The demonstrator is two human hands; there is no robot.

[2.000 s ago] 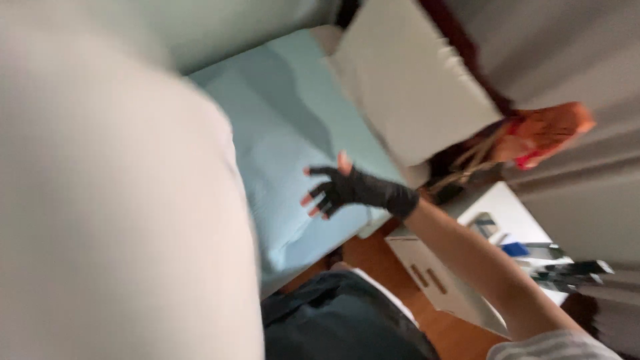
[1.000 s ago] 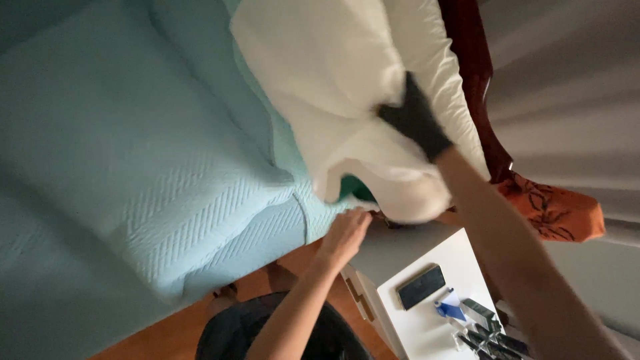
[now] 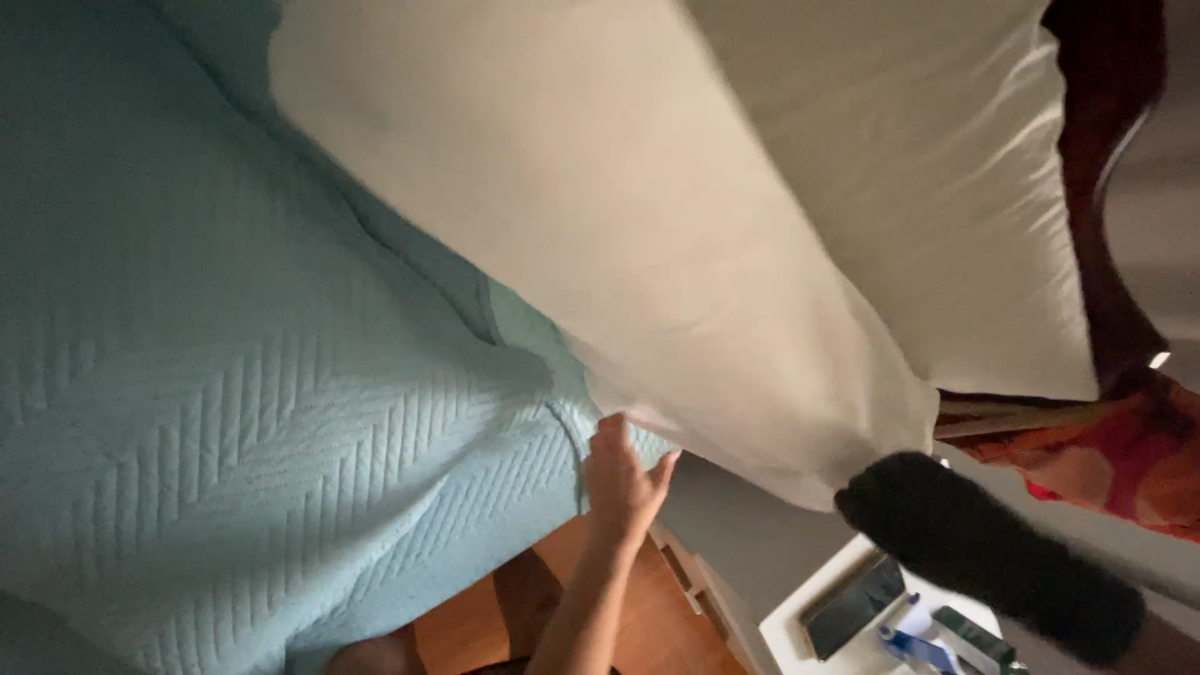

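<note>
A white pillow (image 3: pixel 600 206) lies across the head end of a bed, over a light blue quilted bedspread (image 3: pixel 281 450). Behind it is a second white pillow (image 3: pixel 919 187). My left hand (image 3: pixel 623 478), bare, is at the bedspread's edge beside the lower side of the front pillow, thumb apart from the fingers; whether it pinches any fabric cannot be told. My right hand (image 3: pixel 909 506), in a black glove, is at the lower corner of the front pillow. Its fingers are dark and partly hidden, so their grip is unclear.
A white nightstand (image 3: pixel 783 628) stands by the bed at the lower right, with a smartphone (image 3: pixel 853 605) and blue and dark small items on it. An orange and red cloth (image 3: pixel 1116 450) hangs by the dark wooden headboard (image 3: pixel 1106 187). Wooden floor (image 3: pixel 656 600) shows below.
The gloved right hand was on the upper face of the white pillow a second ago and is now at its lower corner. The front pillow now lies farther over the bedspread's edge.
</note>
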